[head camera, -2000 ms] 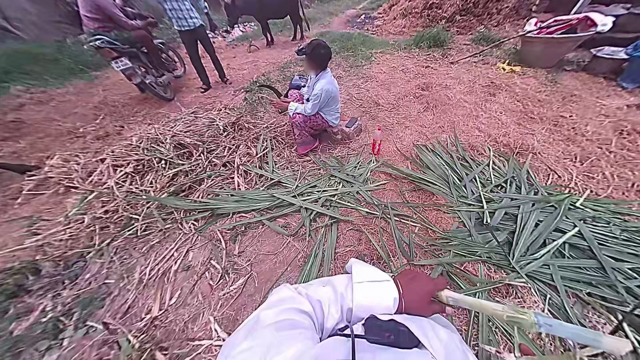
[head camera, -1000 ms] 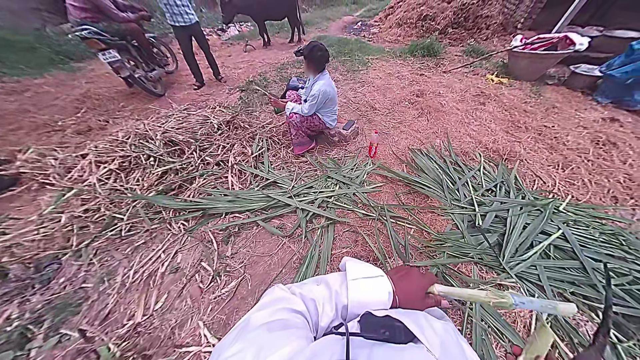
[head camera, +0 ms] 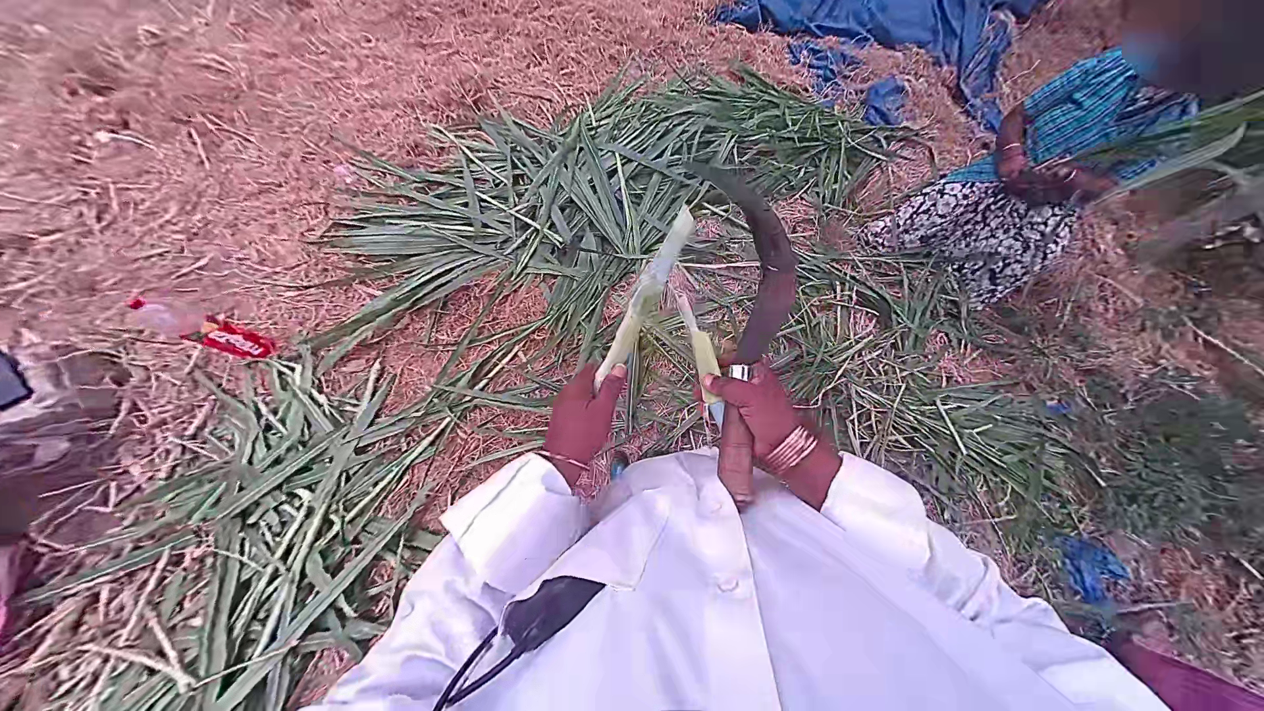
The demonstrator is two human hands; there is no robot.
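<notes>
My left hand [head camera: 583,420] grips the lower end of a pale, peeled plant stalk [head camera: 647,294], which points up and slightly right. My right hand [head camera: 765,410] is closed round the wooden handle [head camera: 736,459] of a sickle, whose dark curved blade [head camera: 773,257] rises and bends left at its tip. A short yellow-green stalk piece [head camera: 704,355] is also held against the handle by my right hand, its far end close to the other stalk. Beyond both hands lie long cut green leaves [head camera: 563,197] on the ground.
More cut leaves [head camera: 267,513] lie at the lower left, below a plastic bottle with a red label [head camera: 237,339]. At the upper right a seated person [head camera: 1057,178] in a patterned skirt is near the leaves. A blue tarpaulin [head camera: 889,25] lies at the top.
The view has swung far to the right and down. The sickle and my right hand now show fully in front of me, and the seated person in patterned clothes has come into view.
</notes>
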